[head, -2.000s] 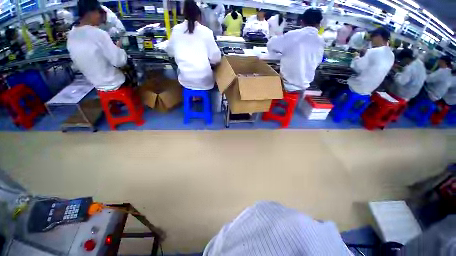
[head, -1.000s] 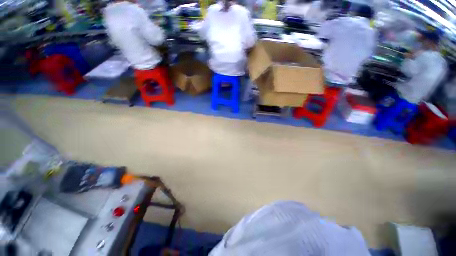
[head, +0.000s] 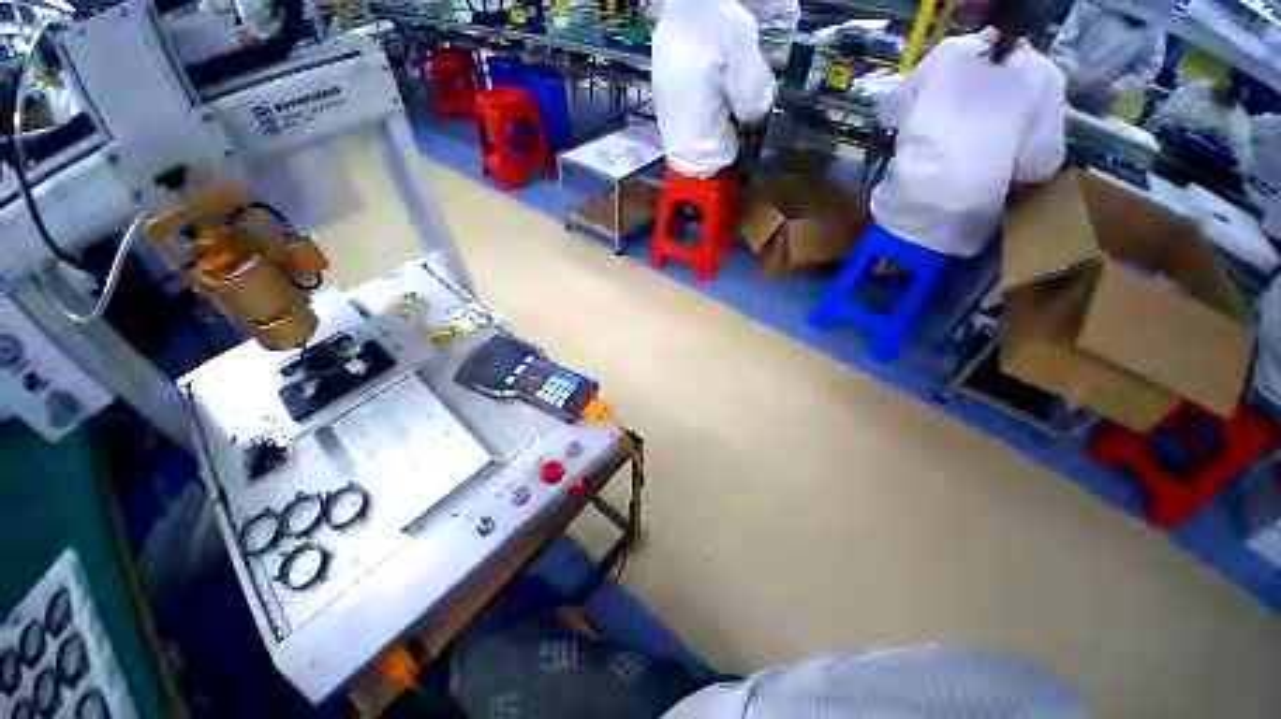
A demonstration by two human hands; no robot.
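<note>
Several black rings lie loose on the left front of the white machine table. A black fixture with shiny details sits under the gold-brass dispensing head. A pale flat plate lies in front of the fixture. A cluster of small black parts is left of the plate. More rings stand in rows on a white sheet at the lower left. Neither of my hands is clearly in view; a striped white sleeve shows at the bottom. Small orange-tan patches below the table edge are too unclear to name.
A dark teach pendant with an orange end lies on the table's right side. Red and silver buttons line the front. Across the aisle are seated people in white, red and blue stools and an open cardboard box.
My view has swung left and down, bringing the dispensing head, fixture, loose rings and ring sheet into the picture. The aisle and people have shifted right.
</note>
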